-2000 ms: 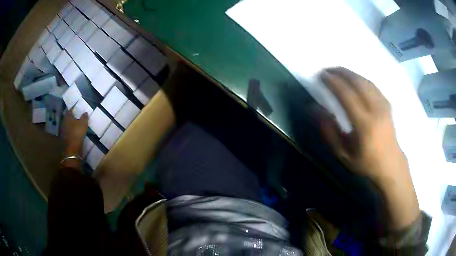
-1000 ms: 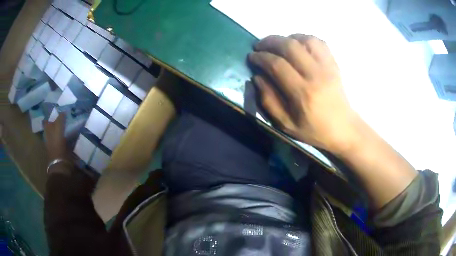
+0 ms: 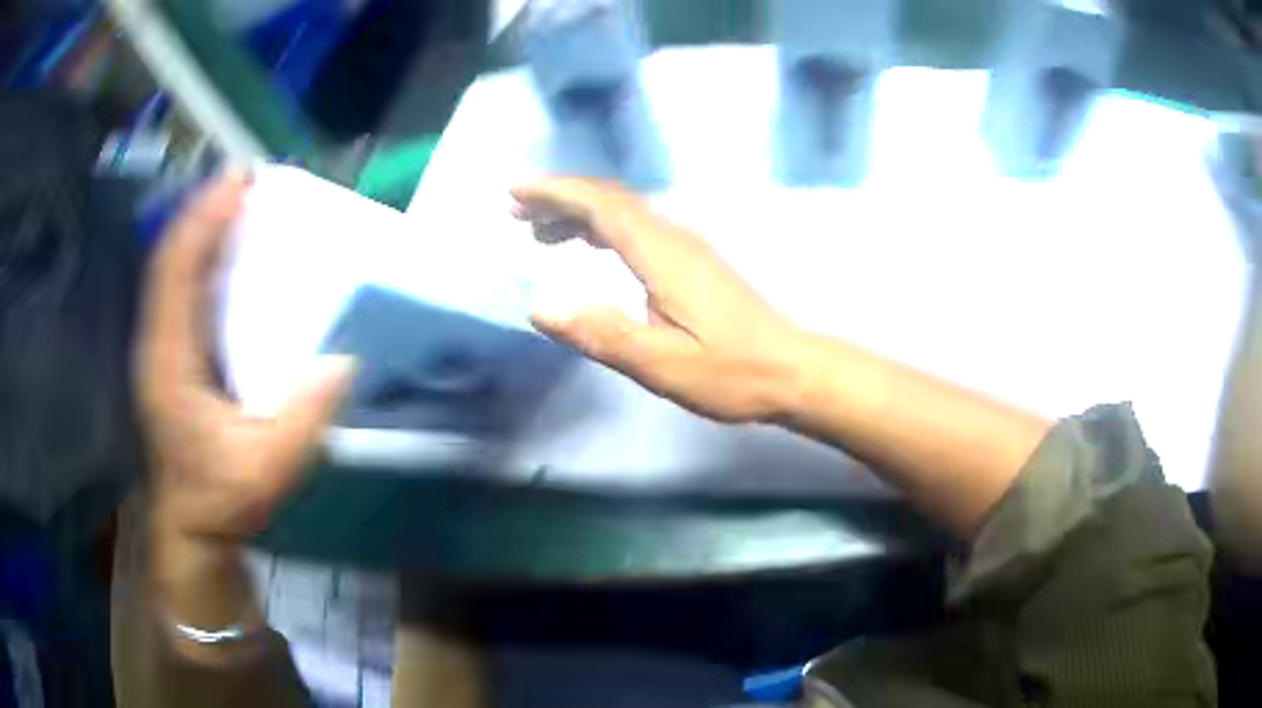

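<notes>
A retail box [image 3: 450, 362], pale blue-grey with a dark device picture, lies tilted over the near left part of the white bench cover sheet [image 3: 886, 297]. My left hand [image 3: 229, 401] is around its left end, with the thumb at the printed face and the fingers up beside a bright white area; blur hides whether that is a flap. My right hand [image 3: 678, 311] is above the sheet to the right of the box, thumb and fingers apart, holding nothing.
Three retail boxes with device pictures stand along the back: left [image 3: 595, 104], middle [image 3: 826, 104] and right [image 3: 1052, 97]. The dark green bench edge [image 3: 581, 533] curves in front. Below left, white box ends [image 3: 332, 616] show. A blurred arm is at the right rim.
The view has swung from the bulk carton to the bench. My left hand has come up from the packed boxes with one box. My right hand has opened away from the bench edge.
</notes>
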